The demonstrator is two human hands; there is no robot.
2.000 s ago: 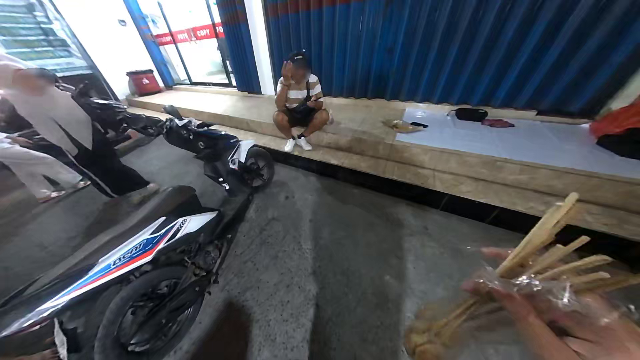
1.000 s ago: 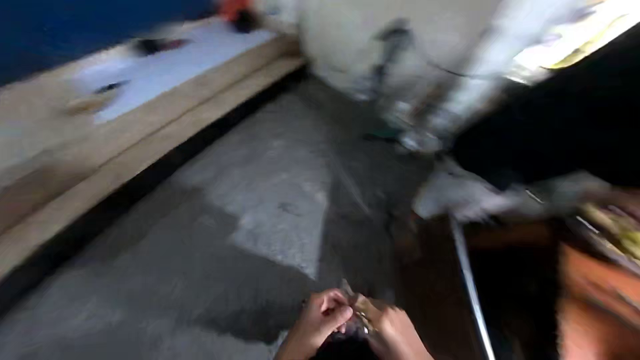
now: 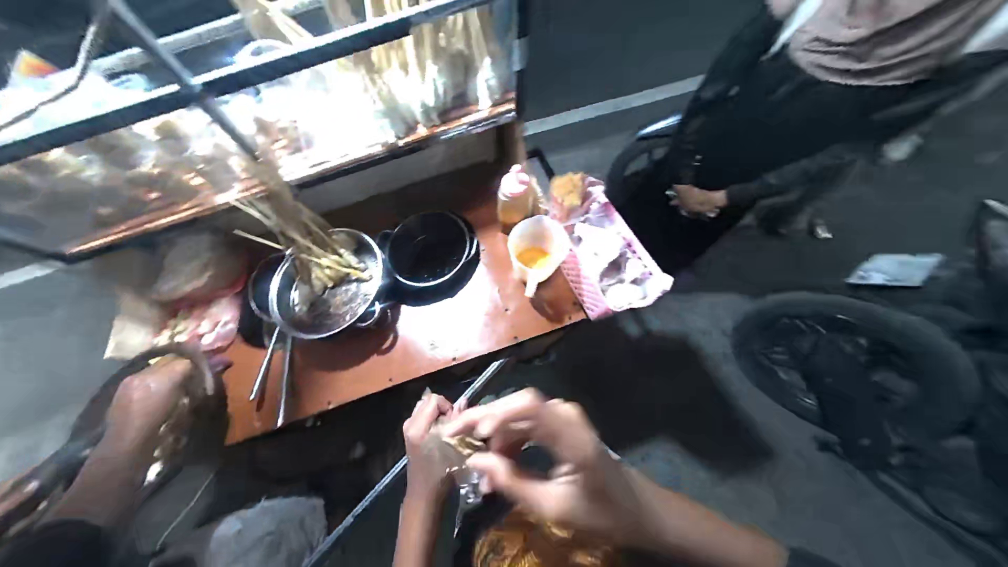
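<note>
At the lower middle of the head view, my left hand (image 3: 431, 441) grips the gathered top of a clear plastic bag (image 3: 470, 490), with the ends of pale sticks (image 3: 466, 445) showing at its mouth. My right hand (image 3: 543, 457) is held just beside it, fingers curled and parted near the bag's top; whether it touches the bag is unclear. Orange-brown food (image 3: 543, 543) shows below my right hand. Beyond my hands stands an orange cart counter (image 3: 449, 339) with a metal pot (image 3: 327, 303) of skewers and a dark pot (image 3: 429, 248).
A white jug (image 3: 538, 242) with yellow liquid, a squeeze bottle (image 3: 516, 198) and a pink basket (image 3: 587, 285) stand at the counter's right. Another person's hand (image 3: 150, 394) is over a container at left. A lit display case (image 3: 315, 118) stands behind; a person (image 3: 787, 102) and motorbike wheel (image 3: 815, 370) are at right.
The view has swung from the shop steps to the food cart. My hands were close together around the bag one second ago; now the right one has its fingers apart.
</note>
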